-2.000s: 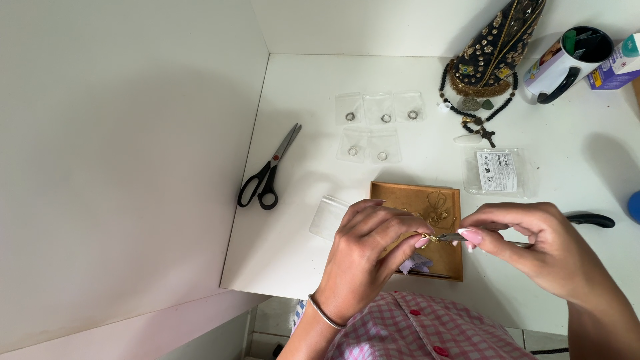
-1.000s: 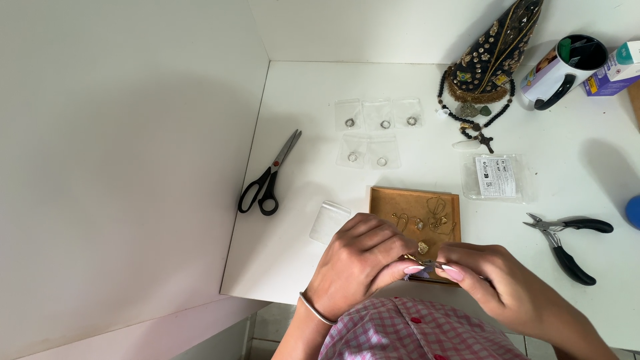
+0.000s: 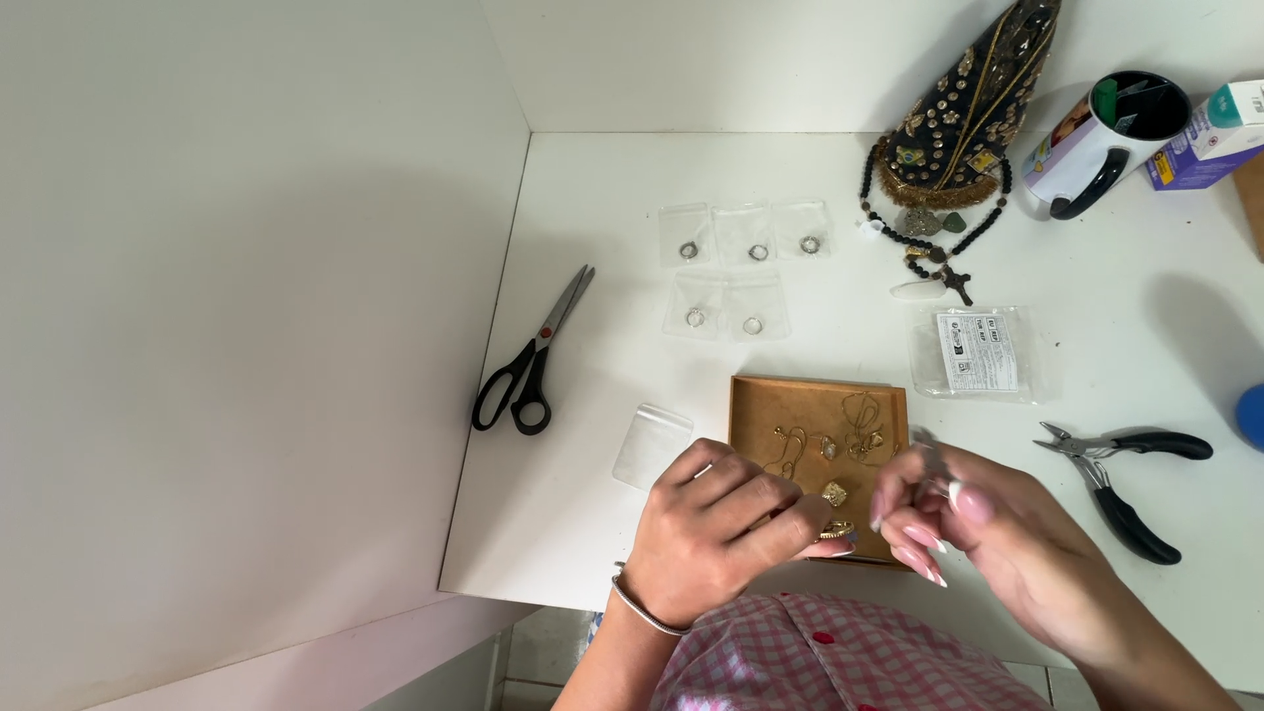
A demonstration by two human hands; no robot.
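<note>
My left hand [image 3: 726, 523] pinches a gold ring-like piece of jewellery [image 3: 837, 530] over the near edge of a shallow wooden tray [image 3: 775, 392]. To its right, my right hand [image 3: 973, 533] has a small grey object [image 3: 928, 462] between thumb and fingers, too blurred to name. The hands are apart. In the tray lie fine gold chains [image 3: 862, 434], a pendant with a clear stone [image 3: 828, 447] and a gold textured piece [image 3: 835, 493]. A small clear zip bag [image 3: 653, 444] lies left of the tray.
Black-handled scissors [image 3: 538, 365] lie left, cutting pliers [image 3: 1111, 464] right. Several bagged rings [image 3: 757, 253] and a labelled plastic packet [image 3: 976, 351] are beyond the tray. Behind stand a dark decorated cone-shaped figure [image 3: 963, 118] with a beaded rosary [image 3: 987, 227], a mug [image 3: 1096, 148] and a box [image 3: 1205, 143].
My hands, close together at the jewellery a second ago, have parted; the right one has moved right and up. The cutting pliers, mostly hidden behind my right hand two seconds ago, show fully.
</note>
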